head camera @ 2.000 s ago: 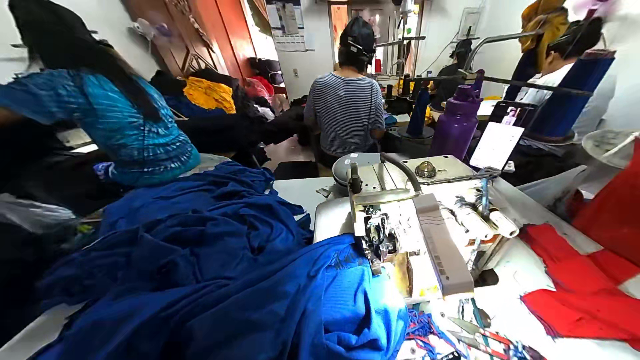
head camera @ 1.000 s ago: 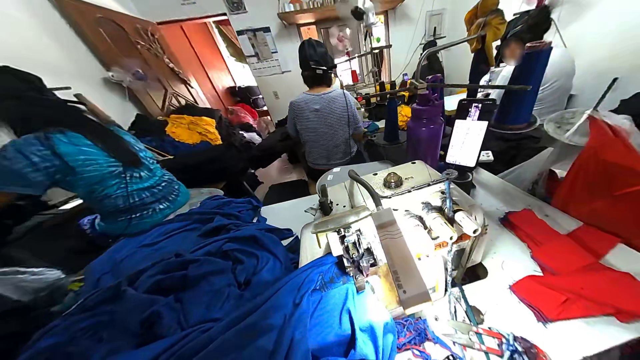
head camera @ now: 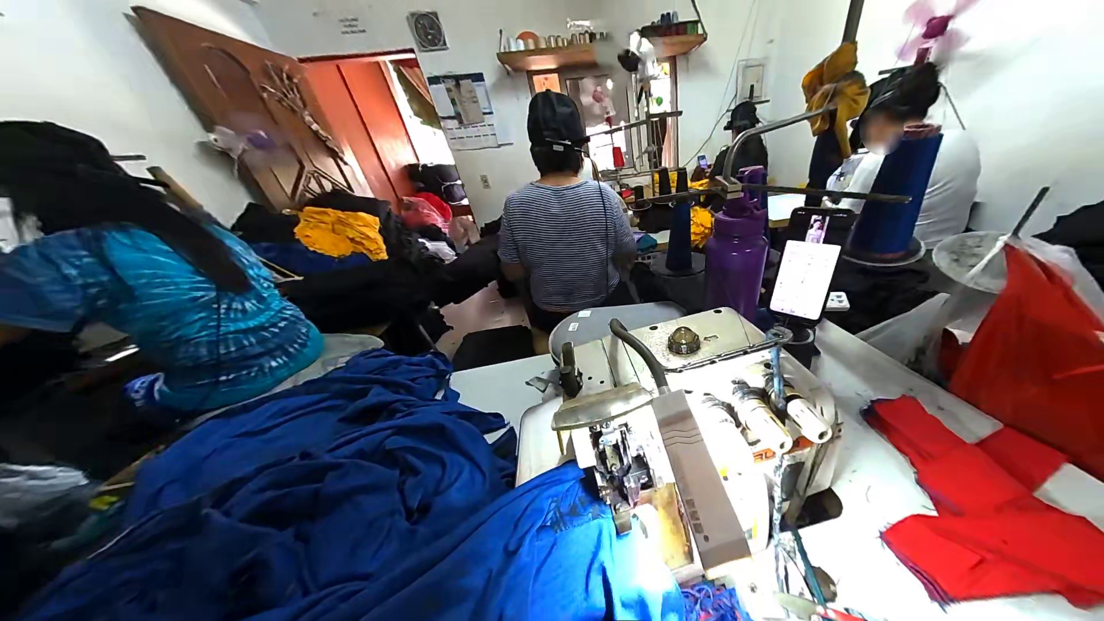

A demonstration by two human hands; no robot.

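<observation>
Neither of my hands shows in the head view. An overlock sewing machine (head camera: 690, 414) stands on the white table, its needle and looper area (head camera: 623, 466) lit by a bright lamp. Blue fabric (head camera: 552, 535) lies up against the machine's presser foot area, and a large heap of the same blue cloth (head camera: 328, 466) spreads to the left. Beside the machine, on the right, red cut fabric pieces (head camera: 975, 500) lie flat. Scraps of blue and red thread (head camera: 711, 599) sit at the bottom edge, near a hand tool with a red handle that is partly cut off.
Behind the machine stand a purple bottle (head camera: 736, 254), a phone (head camera: 804, 280) on a holder and a blue thread cone (head camera: 897, 194). A red bag (head camera: 1035, 345) hangs at the right. One person (head camera: 561, 233) sits ahead, another (head camera: 164, 293) at the left, others farther back.
The view has tilted up, showing more of the far wall. The blue fabric stays at the machine, with no plain change in it.
</observation>
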